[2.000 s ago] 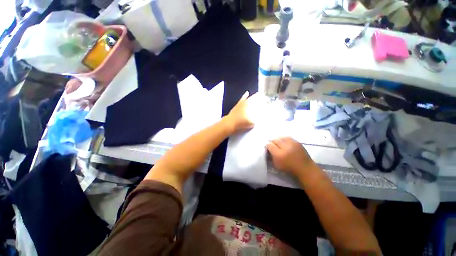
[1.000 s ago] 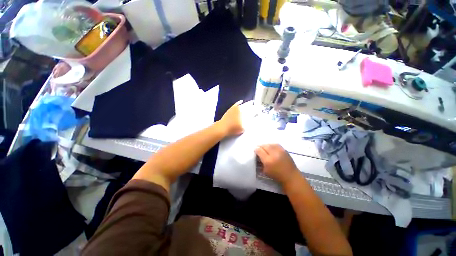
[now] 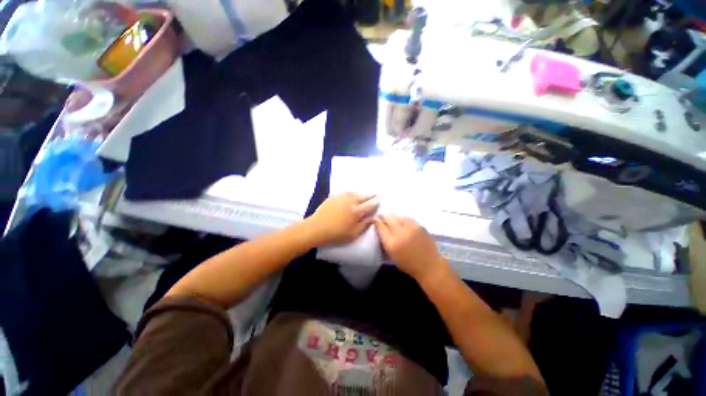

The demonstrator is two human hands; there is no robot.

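A white fabric piece (image 3: 352,176) lies from beside the needle area to the table's front edge, where its end hangs over. My left hand (image 3: 346,220) and my right hand (image 3: 404,241) hold its right edge, fingertips nearly touching, in front of the presser foot. The sewing machine (image 3: 480,116) has a bright glare at its left end that hides the needle. Dark navy panels (image 3: 190,135) lie to the left, with another white piece (image 3: 290,155) between them.
Grey strips (image 3: 534,193) with black scissor loops (image 3: 536,233) lie under the machine arm. A pink block (image 3: 556,75) sits on the machine. A pink basket (image 3: 155,58) and blue crumpled material (image 3: 66,174) are at left. A blue crate (image 3: 619,360) is low right.
My left hand has moved back from beside the needle toward the table's front edge and now meets my right hand on the white piece. The camera view has shifted a little.
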